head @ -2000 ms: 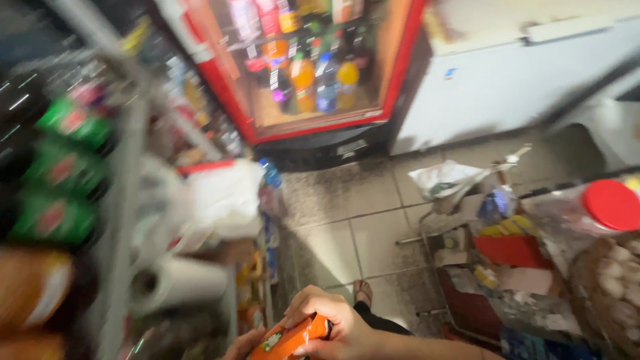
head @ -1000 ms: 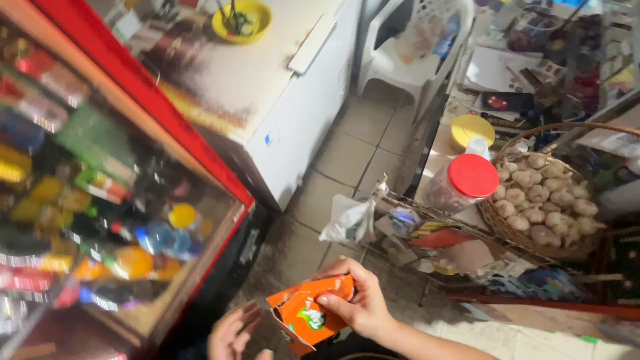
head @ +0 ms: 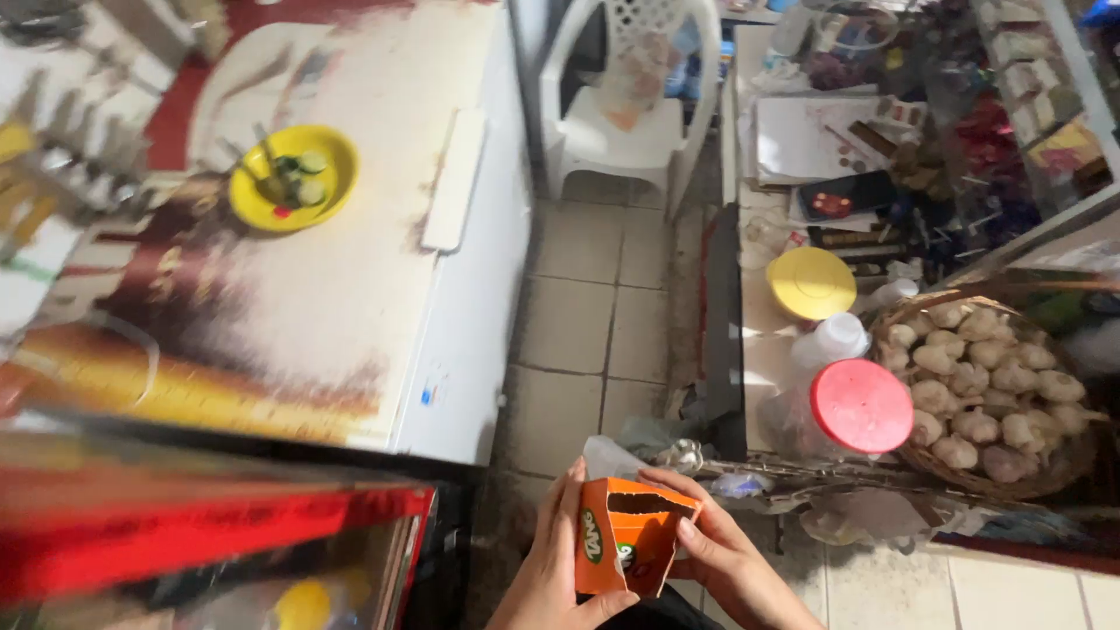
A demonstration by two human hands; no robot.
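An orange Tang cardboard box (head: 598, 547), its top torn along a ragged edge, is held between both hands at the bottom centre. My left hand (head: 556, 556) grips its left side, with the thumb along the lower edge. On the right side, my right hand (head: 722, 551) holds the box, its thumb near the torn rim. The inside of the box shows dark in part; whether anything lies in it I cannot tell.
A chest freezer (head: 350, 289) at left bears a yellow bowl (head: 341, 188). The red-framed drinks cooler (head: 262, 534) is lower left. A white plastic chair (head: 621, 131) stands ahead. At right are a red-lidded jar (head: 862, 406) and a basket of garlic (head: 971, 385).
My left hand, apart from the box one second ago, now grips its left side. The box is turned more upright with its torn top showing. The view has swung toward the freezer and counter.
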